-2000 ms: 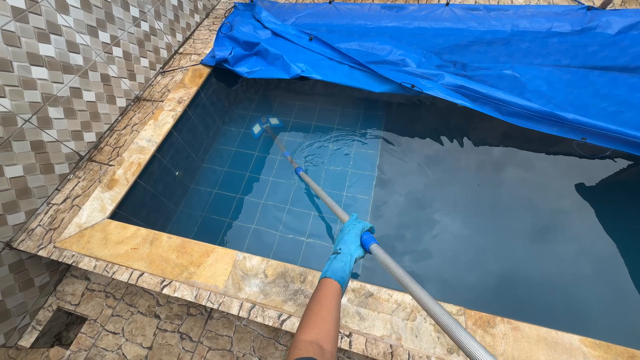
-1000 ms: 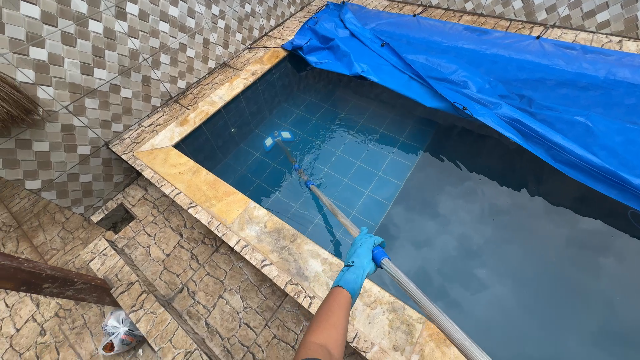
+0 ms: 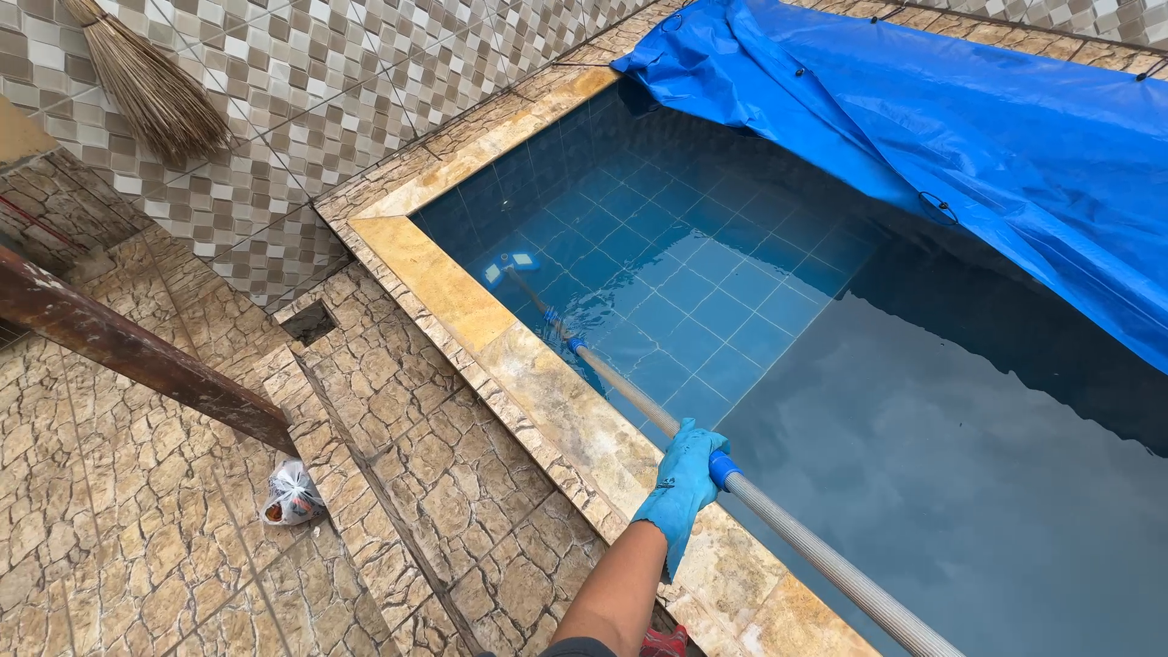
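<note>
My left hand (image 3: 686, 465), in a light blue rubber glove, is closed around a ribbed metal telescopic pole (image 3: 821, 552), just ahead of its blue collar. The pole slants from the lower right down into the pool water (image 3: 912, 438). At its far end a blue pool brush head (image 3: 509, 266) with white patches lies underwater, close to the pool's near left corner. Blue joints (image 3: 575, 344) show on the pole near the water surface. My right hand is out of view, as is the pole's rear end.
A blue tarpaulin (image 3: 912, 119) covers the pool's far side. Stone coping (image 3: 557, 401) edges the water. To the left are a step (image 3: 365, 511), a square floor opening (image 3: 308, 323), a rusty beam (image 3: 137, 347), a tied plastic bag (image 3: 292, 495) and a twig broom (image 3: 155, 87) against the tiled wall.
The brush head has moved underwater toward the pool's near left corner, and the pole has swung with it. My left hand keeps its hold. The view has turned left.
</note>
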